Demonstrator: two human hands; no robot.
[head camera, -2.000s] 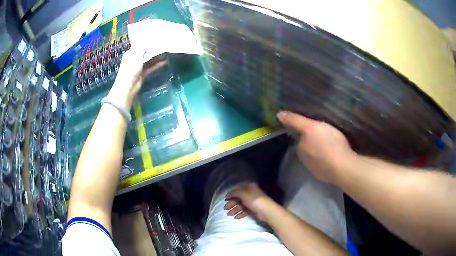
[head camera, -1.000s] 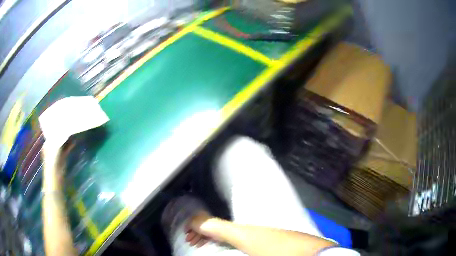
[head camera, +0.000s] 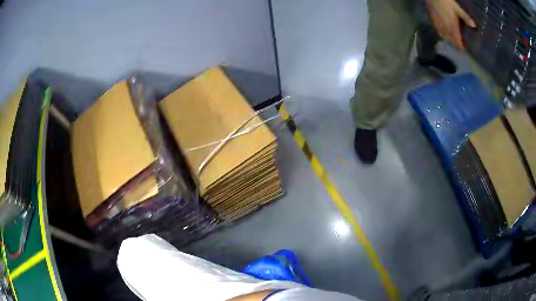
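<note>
Neither of my hands shows. Only a strip of bare forearm with a blue-trimmed white sleeve (head camera: 276, 294) is at the bottom edge, over my white-clothed leg (head camera: 176, 267). Nearest in front, on the floor, is a plastic-wrapped stack topped with brown cardboard (head camera: 111, 147). Beside it is a pile of flat cardboard sheets (head camera: 214, 126) with loose white strapping (head camera: 226, 138) across the top. A blue-covered foot (head camera: 276, 267) is below the pile.
The green bench (head camera: 29, 282) curves along the left edge, with stacked trays (head camera: 20, 141) on it. Another person's hand (head camera: 449, 17) holds a dark tray stack (head camera: 499, 41) at upper right, above a blue pallet (head camera: 449, 106) bearing cardboard-topped stacks (head camera: 502, 167). Yellow-black floor tape (head camera: 335, 194) runs between.
The view has swung right from the bench to the floor. My left hand with the white paper and my right hand on my lap have left the picture. Another person now shows.
</note>
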